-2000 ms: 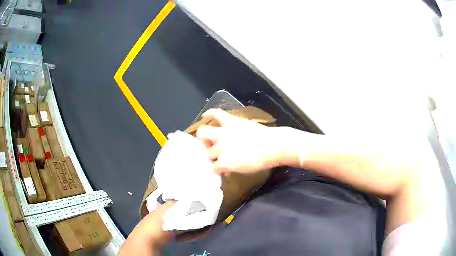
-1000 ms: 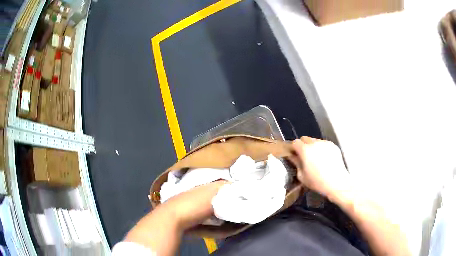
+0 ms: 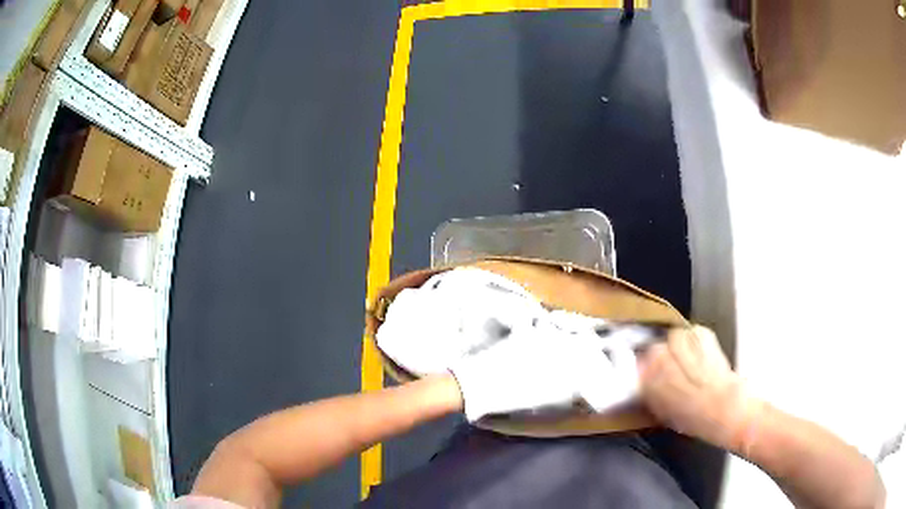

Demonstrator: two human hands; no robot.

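Note:
The brown handbag [image 3: 586, 288] lies across my lap with its long opening facing up. Crumpled white paper [image 3: 427, 323] fills the left and middle of the opening. My left hand [image 3: 541, 376] seems to wear a white glove and lies in the opening against the paper; its fingers blend with the white, so its grip is unclear. My right hand [image 3: 693, 383], bare and slightly blurred, grips the bag's right end, its fingers partly inside the rim. A small gold fitting shows at the left end of the opening.
A clear plastic tray or stool top [image 3: 527, 237] shows beyond the bag. The white table [image 3: 805, 288] runs along the right, with a brown bag or box [image 3: 834, 70] at its far end. Shelves with cartons [image 3: 119, 179] and white stacks stand left, past a yellow floor line [image 3: 389, 169].
The view has turned, and the bag now lies level. The paper sits lower and spreads along the opening. My left hand has moved right inside it; my right hand stays at the right end.

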